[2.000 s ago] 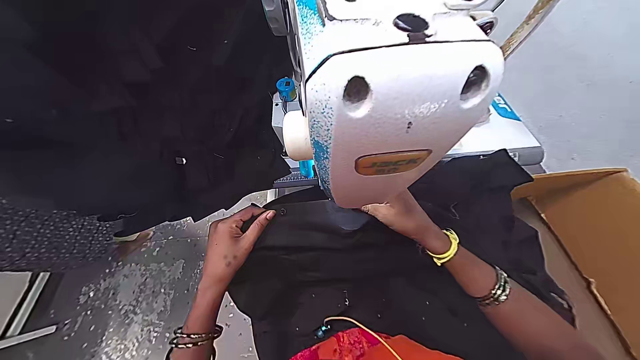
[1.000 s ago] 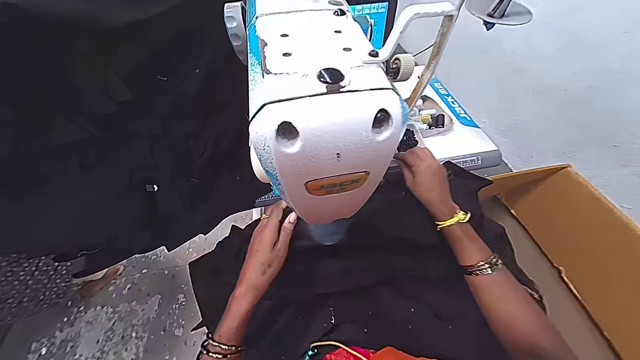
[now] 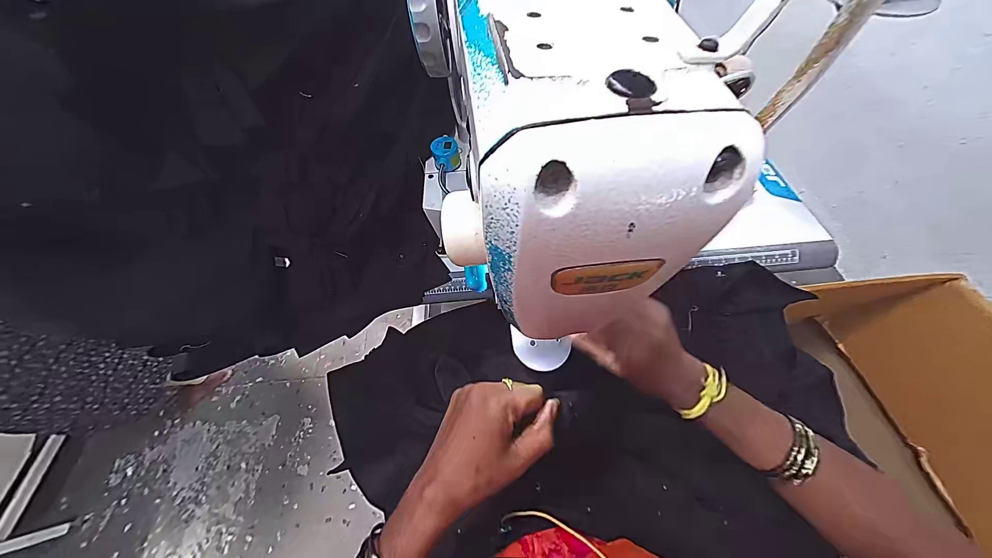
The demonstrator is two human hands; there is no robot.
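A white and blue Jack sewing machine (image 3: pixel 612 201) fills the upper middle, its head over black fabric (image 3: pixel 635 465) that spreads across my lap and the machine bed. My left hand (image 3: pixel 496 434) pinches a bit of this fabric between thumb and curled fingers, in front of the machine head. Close to the right of the needle area, my right hand (image 3: pixel 635 349) rests at the fabric, slightly blurred, its fingertips partly behind the machine head. The needle and presser foot are hidden. A white round part (image 3: pixel 541 350) shows below the head.
More black cloth (image 3: pixel 217 170) hangs at the left. An open cardboard box (image 3: pixel 914 364) stands at the right. Below left lies a speckled floor (image 3: pixel 209 465) with scraps, and a person's foot (image 3: pixel 203 387) shows under the cloth.
My left hand has come away from the machine's left side, toward me, onto the fabric. My right hand has moved from beside the machine head's far right down to its lower right.
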